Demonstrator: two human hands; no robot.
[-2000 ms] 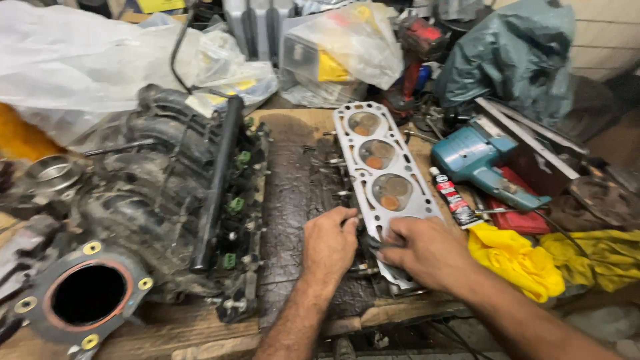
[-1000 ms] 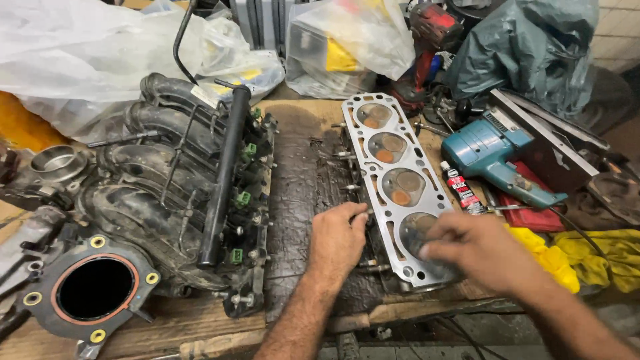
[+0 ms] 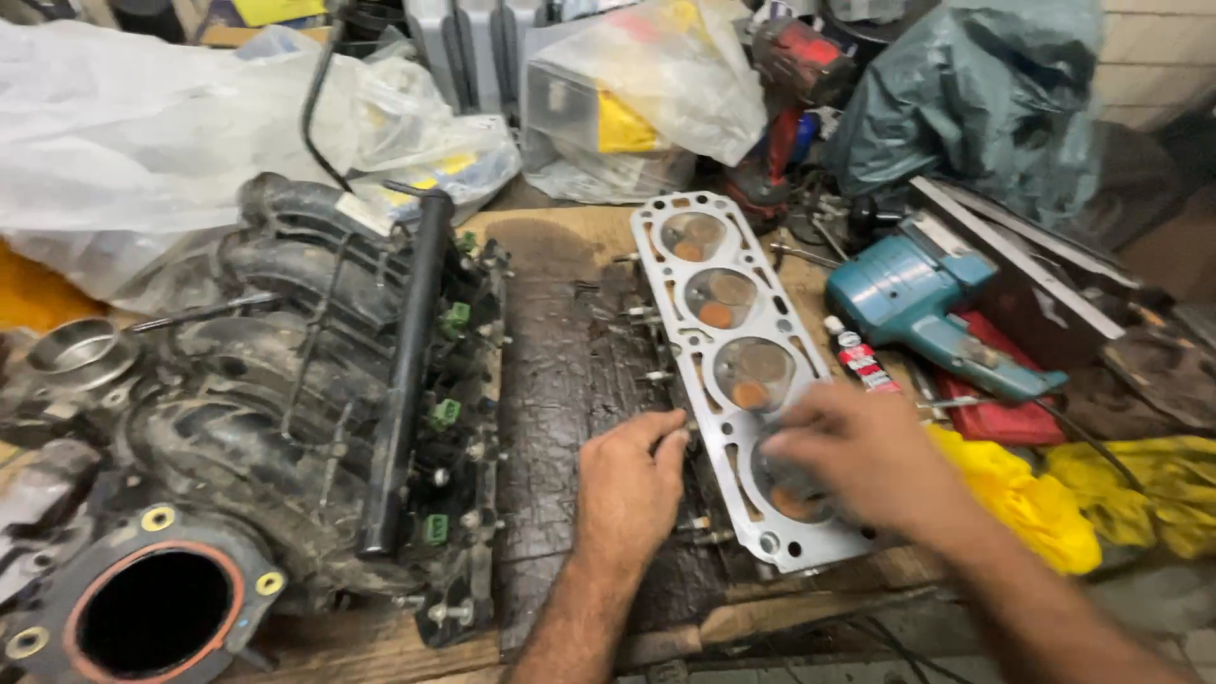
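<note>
An engine cylinder head [image 3: 708,351] lies with its flat silver face up, showing round combustion chambers with valves. My left hand [image 3: 632,470] is at its left edge, thumb and forefinger closed around what looks like a stud there; the fingertips partly hide it. Over the lower part of the face is my right hand [image 3: 855,456], blurred, with its fingers bent above the nearest chambers. A dark patch shows at those fingertips, but I cannot tell whether it is a held thing. An intake manifold [image 3: 275,380] with a black rail [image 3: 408,380] lies to the left.
At the right lie a teal power tool [image 3: 902,285], a sealant tube [image 3: 860,356], a red cloth [image 3: 1007,418] and yellow cloths [image 3: 1016,494]. Behind stand a red cordless tool [image 3: 784,114] and plastic bags [image 3: 655,85]. Dark, stained cardboard [image 3: 560,380] covers the wooden bench between the engine parts.
My right hand has moved over the face of the cylinder head, from its lower left side to the lower chambers. My left hand has stayed by the left edge.
</note>
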